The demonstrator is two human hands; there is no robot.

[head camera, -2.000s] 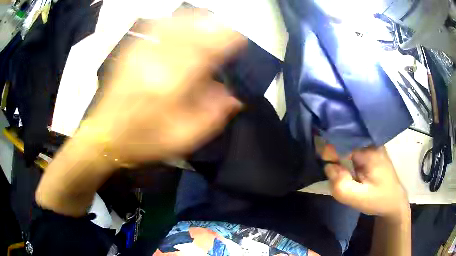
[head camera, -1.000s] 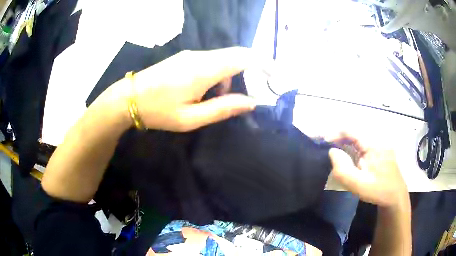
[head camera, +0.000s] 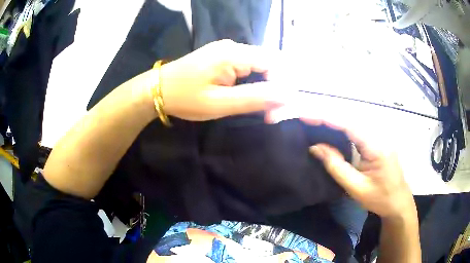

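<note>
A dark fabric panel (head camera: 247, 169) hangs over the front edge of the white machine table, in front of my body. My left hand (head camera: 221, 87), with a gold bracelet at the wrist, lies at the panel's upper edge; its fingertips are washed out by the lamp and some cloth shows between thumb and fingers. My right hand (head camera: 368, 172) holds the panel's right end, thumb on top and fingers behind it. Both hands are bare.
Black-handled scissors (head camera: 447, 149) lie at the right, beside slim metal tools (head camera: 420, 77) and a thin brown handle (head camera: 438, 77). More dark cloth (head camera: 229, 25) lies at the top middle and is piled at the far left. The machine bed (head camera: 361, 77) is overexposed.
The shiny blue-purple cloth seen at the right earliest is gone from there. The left hand has moved slightly right. The right thumb has moved left onto the dark panel.
</note>
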